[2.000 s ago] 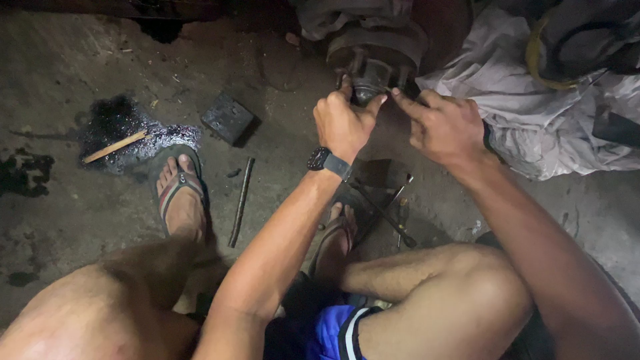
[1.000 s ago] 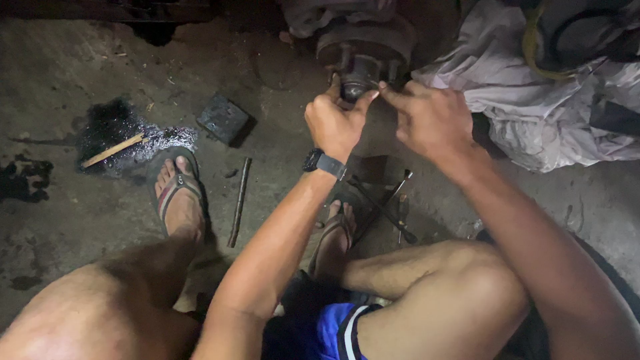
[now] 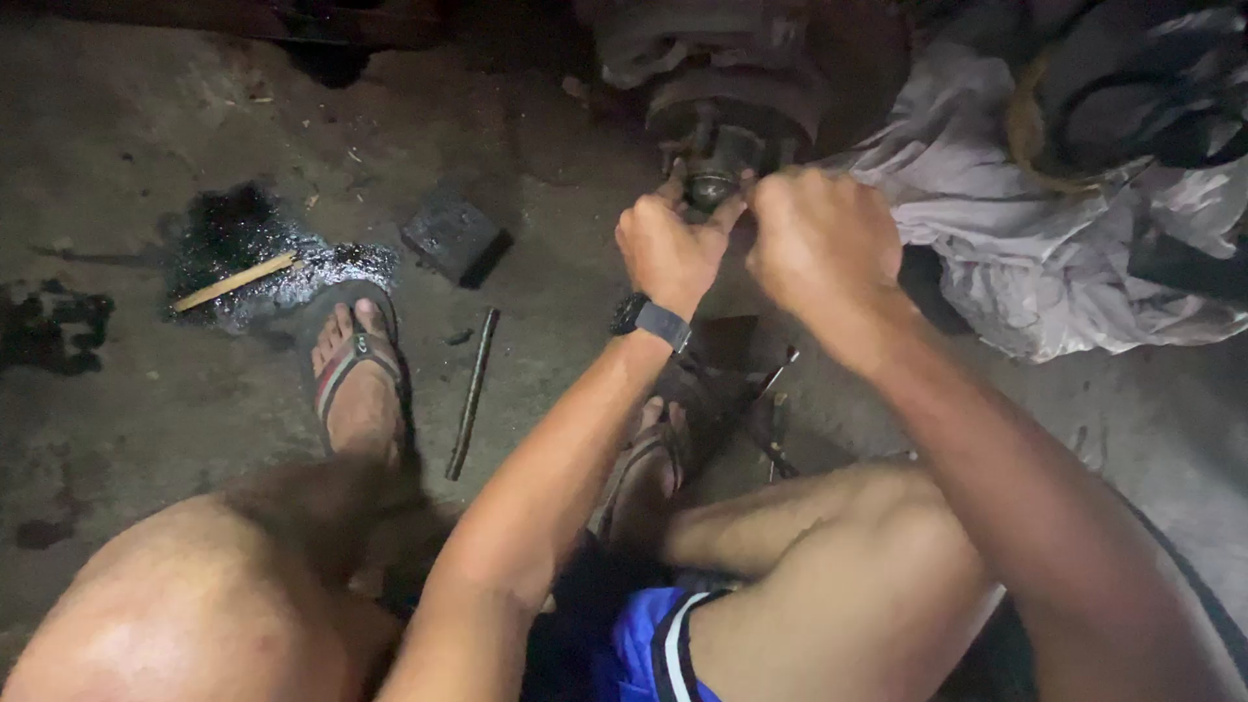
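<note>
At the top centre is a dark metal wheel hub (image 3: pixel 726 146) with a rounded end and studs around it. My left hand (image 3: pixel 675 239), with a watch on its wrist, has thumb and a finger on either side of the hub's rounded end. Close against the hub's right side is my right hand (image 3: pixel 824 234), back of the hand up and fingers curled; what its fingertips touch is hidden. Below the hands, a metal tool (image 3: pixel 775 375) lies on the floor by my right foot, partly in shadow.
A metal rod (image 3: pixel 473 395) lies between my feet. Further left are a dark block (image 3: pixel 456 237) and a wooden stick (image 3: pixel 234 281) on a wet, oily patch (image 3: pixel 229 229). Crumpled pale sheeting (image 3: pixel 1014 263) lies at the right, with a dark round object (image 3: pixel 1136 107) on it.
My right hand's fingers, extended toward the hub earlier, are now curled beside it. The left hand keeps its place at the hub's end.
</note>
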